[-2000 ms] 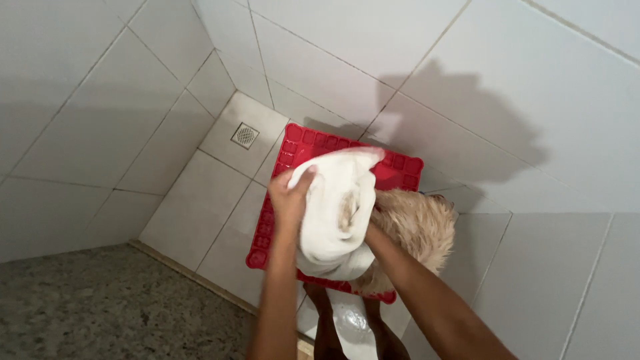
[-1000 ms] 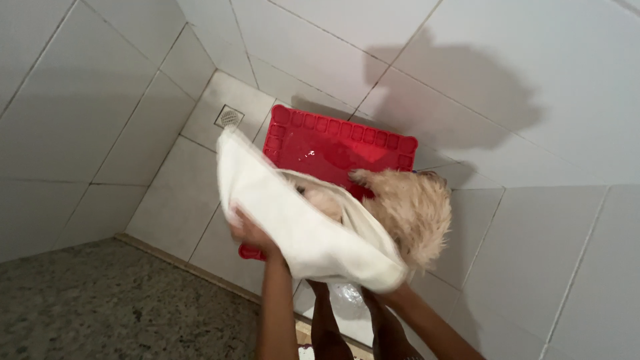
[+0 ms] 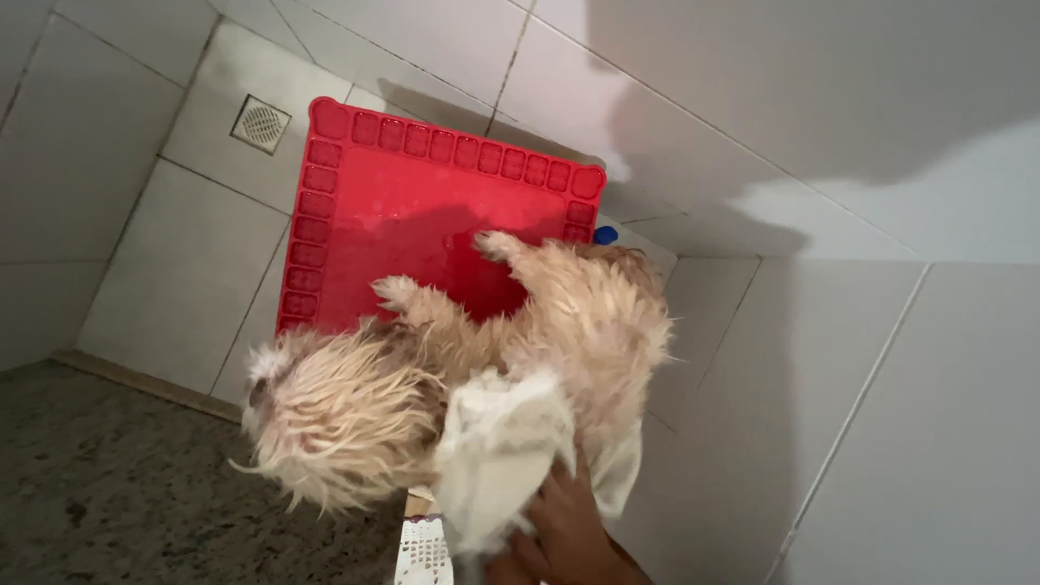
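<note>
A wet, light tan long-haired dog (image 3: pixel 585 325) is over the near side of a red plastic tray (image 3: pixel 390 171), its head at the left and two paws reaching over the tray. My right hand (image 3: pixel 569 512) comes from the bottom edge and grips a white cloth towel (image 3: pixel 504 447) against the dog's near side. Another part of the towel hangs beside the dog to the right of my hand. Blurred skin shows below the towel at the bottom edge; I cannot tell whether it is my left hand, nor what it holds.
A square floor drain (image 3: pixel 262 124) lies left of the tray on pale floor tiles. Tiled walls rise behind and to the right. A small blue object (image 3: pixel 605 236) is at the tray's right side. Speckled stone (image 3: pixel 106 487) fills the lower left, and a white openwork fabric (image 3: pixel 422 552) shows at the bottom.
The towel, spread over the dog's head a second ago, is now bunched lower down at its near side. The dog's head is uncovered. The view has moved closer.
</note>
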